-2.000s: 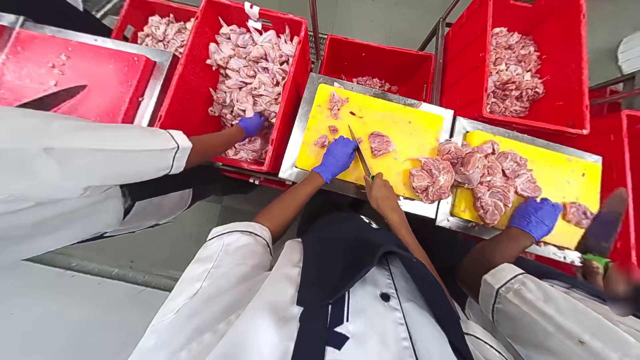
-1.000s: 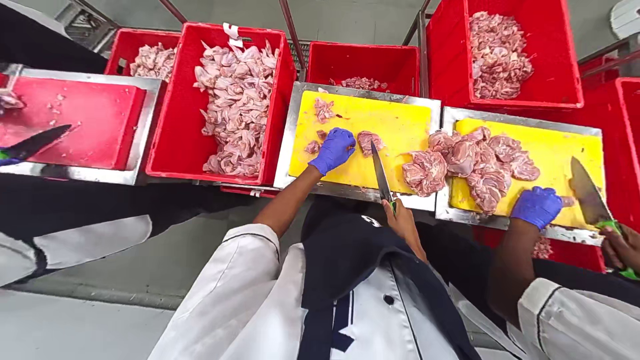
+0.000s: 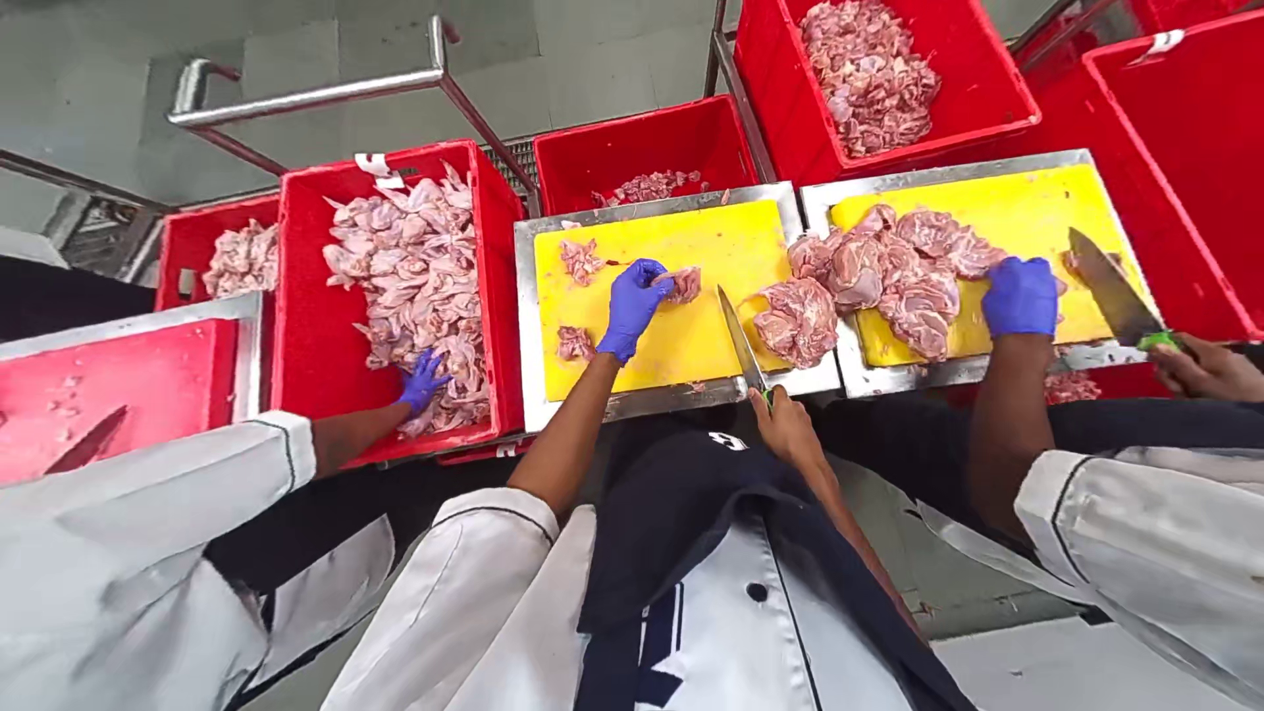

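Observation:
My left hand [image 3: 635, 306], in a blue glove, pinches the edge of a piece of raw meat [image 3: 681, 285] on the yellow cutting board [image 3: 647, 360]. My bare right hand [image 3: 787, 427] grips a green-handled knife [image 3: 741, 339], its blade lying over the board's right part and pointing away from me, apart from the meat. Smaller meat pieces [image 3: 581, 261] lie at the board's left side. A larger piece of raw meat [image 3: 798, 322] rests at its right edge, beside a pile of meat [image 3: 894, 267] reaching onto the neighbouring board.
At left, a co-worker's gloved hand [image 3: 425, 381] reaches into a red crate [image 3: 296, 296] of raw poultry. At right, another co-worker's gloved hand [image 3: 1021, 296] rests by the meat, the other holding a knife [image 3: 1111, 286]. A red crate [image 3: 642, 148] with trimmings stands behind my board.
My left hand has moved right to the meat piece. The co-worker's hand at left, out of the crate one second ago, is in it now. The view has shifted.

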